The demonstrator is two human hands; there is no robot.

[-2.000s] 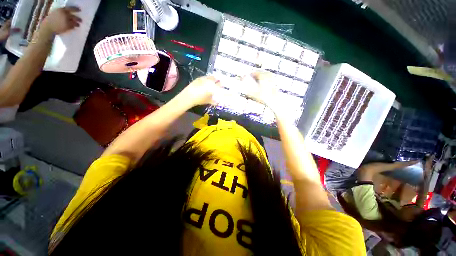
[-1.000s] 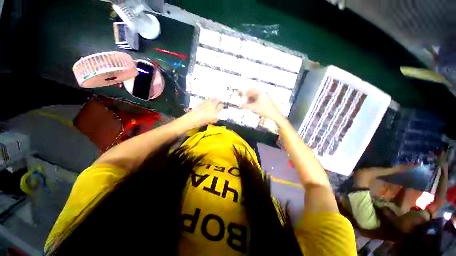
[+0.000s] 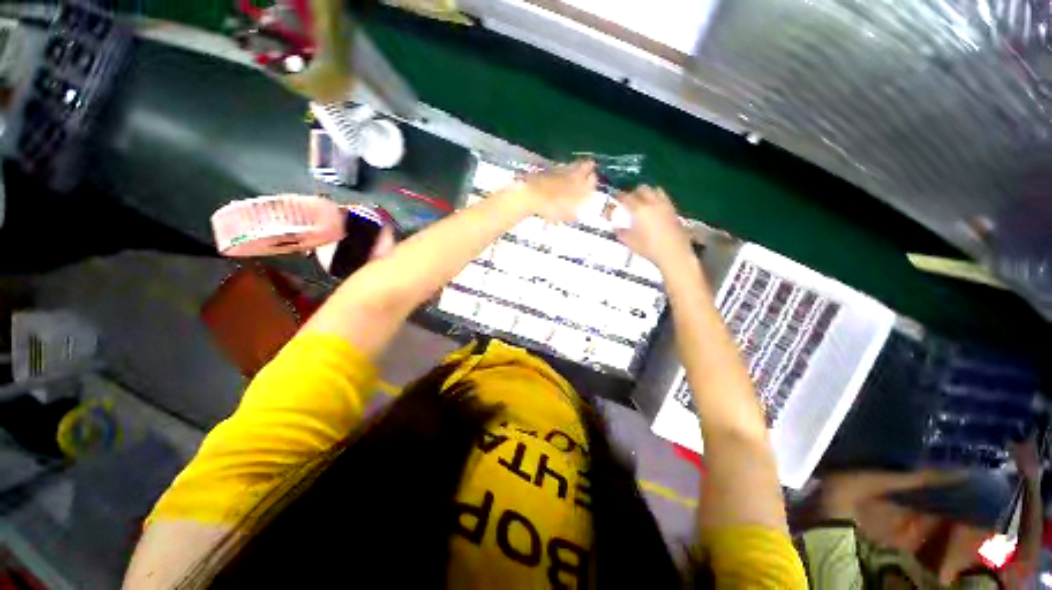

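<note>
A blister tray lies in front of me on the bench, its rows of pockets filled with bright, overexposed white pieces. My left hand is over the far edge of the tray, left of its middle. My right hand is over the far right part of the tray, a short way from my left hand. The fingers of both hands are small and blurred, so I cannot tell whether they hold a part. A white plastic bin stands right of the tray, with dark striped rows of parts inside; my right forearm crosses its near side.
A pink fan, a black smartphone and a small white fan stand left of the tray. A red pen lies near them. A shelf with shiny clear trays is at the upper right. Another person's arm shows at lower right.
Both hands have moved from the near and middle rows to the tray's far edge. The view has shifted, showing more of the shelf. The person at far left is no longer in view.
</note>
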